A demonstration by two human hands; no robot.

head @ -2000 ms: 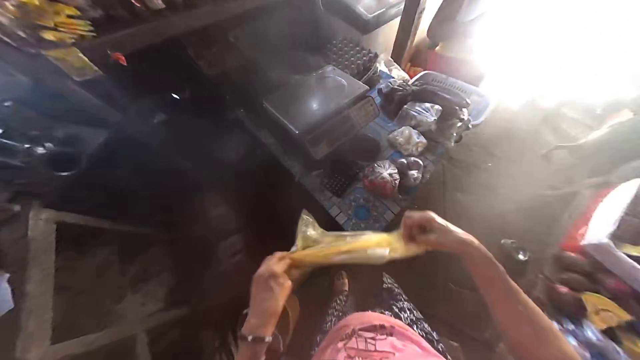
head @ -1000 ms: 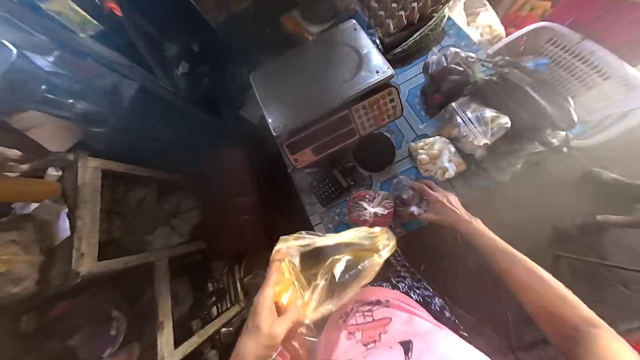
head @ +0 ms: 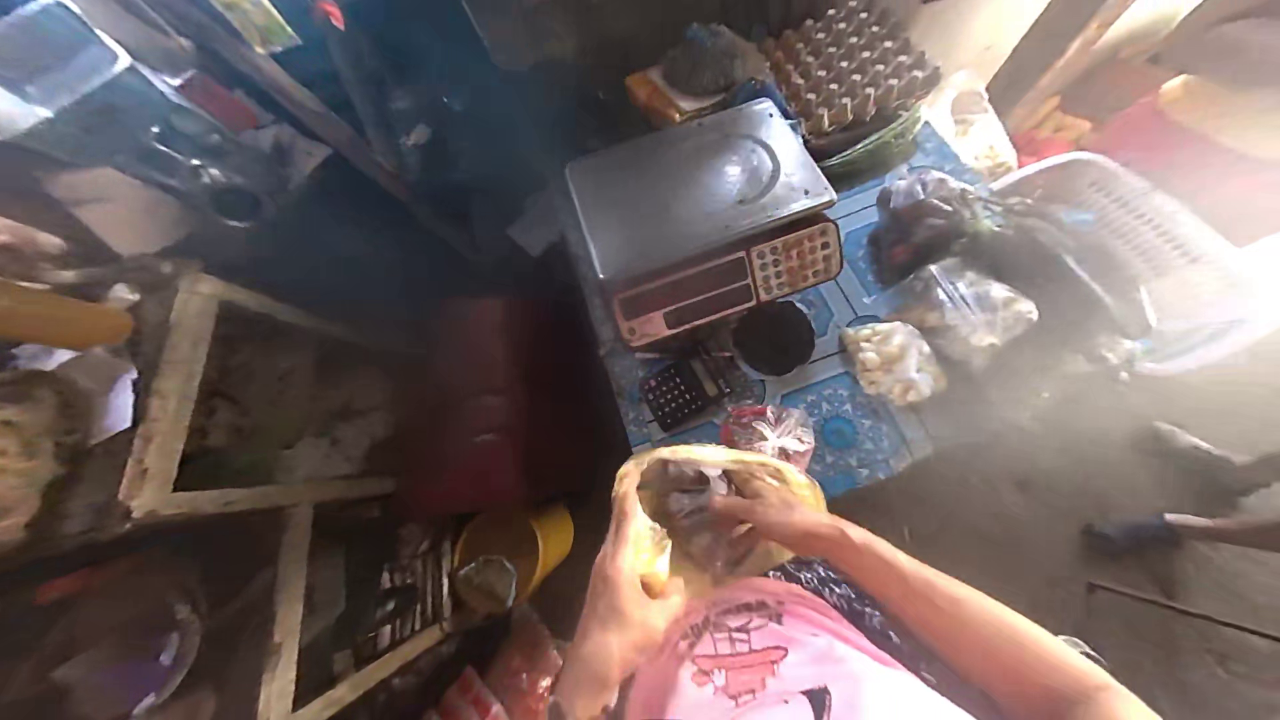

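Observation:
My left hand (head: 625,590) grips the side of a yellow translucent plastic bag (head: 790,472), whose mouth is held wide and faces up. Inside that mouth is my right hand (head: 770,520), its fingers on a small clear bag with dark contents (head: 690,500). Just beyond the rim, on the blue tiled table (head: 850,440), lies a knotted clear bag with red contents (head: 770,430). A black calculator (head: 680,393) and a dark round object (head: 774,338) are in front of the digital scale (head: 700,190). To their right sits a clear bag of pale pieces (head: 893,362).
More filled plastic bags (head: 975,305) and a white plastic basket (head: 1110,190) stand at the right. Egg trays (head: 850,65) are stacked behind the scale. At left are a wooden frame (head: 165,400) and a yellow bucket (head: 550,540). Another person's foot (head: 1130,535) shows at far right.
My right hand has moved from the table into the yellow bag, bringing the small dark-filled bag that lay beside the red one. The yellow bag, stretched between both hands at first, is now wide at its mouth.

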